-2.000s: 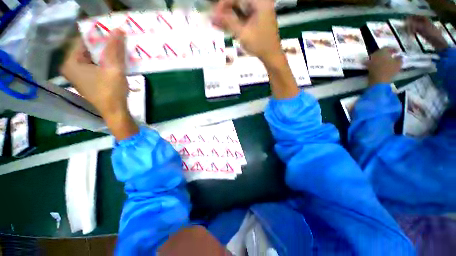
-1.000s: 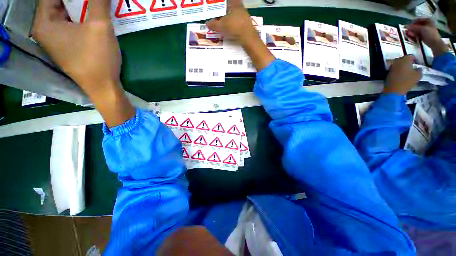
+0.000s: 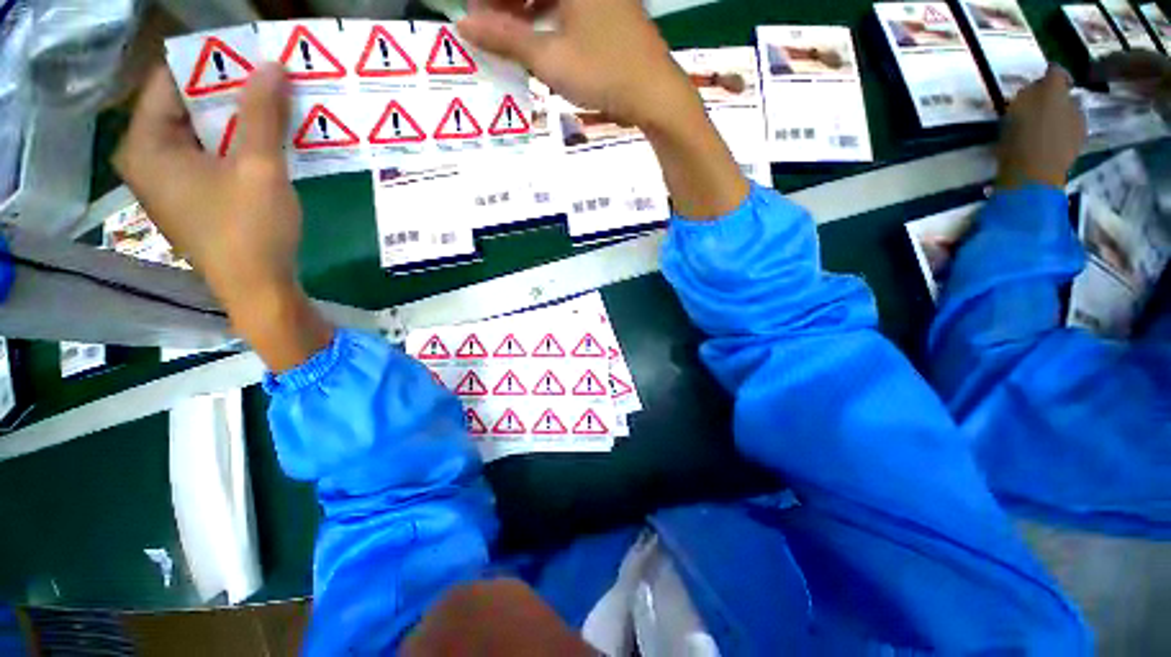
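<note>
My left hand [image 3: 225,193] holds a label sheet [image 3: 353,96] with two rows of red warning triangles, gripping its left end. My right hand [image 3: 584,58] is at the sheet's upper right corner, its fingertips partly cut off by the top edge; whether a label is between them cannot be told. Product boxes [image 3: 424,216] lie on the green belt behind and right of the sheet, some partly hidden by it and by my right hand. A stack of label sheets [image 3: 527,385] lies on the table between my forearms.
A pale conveyor rail [image 3: 514,285] crosses between belt and table. Used backing paper [image 3: 216,494] lies at left, near a grey frame post [image 3: 116,280]. At right, another person's hand [image 3: 1038,128] and blue sleeves are among boxes [image 3: 935,64]. Clear plastic bags [image 3: 64,77] are at upper left.
Since one second ago, my right hand has left a box and moved up to the sheet. The sheet has come lower and fully into view. The boxes sit further left in view.
</note>
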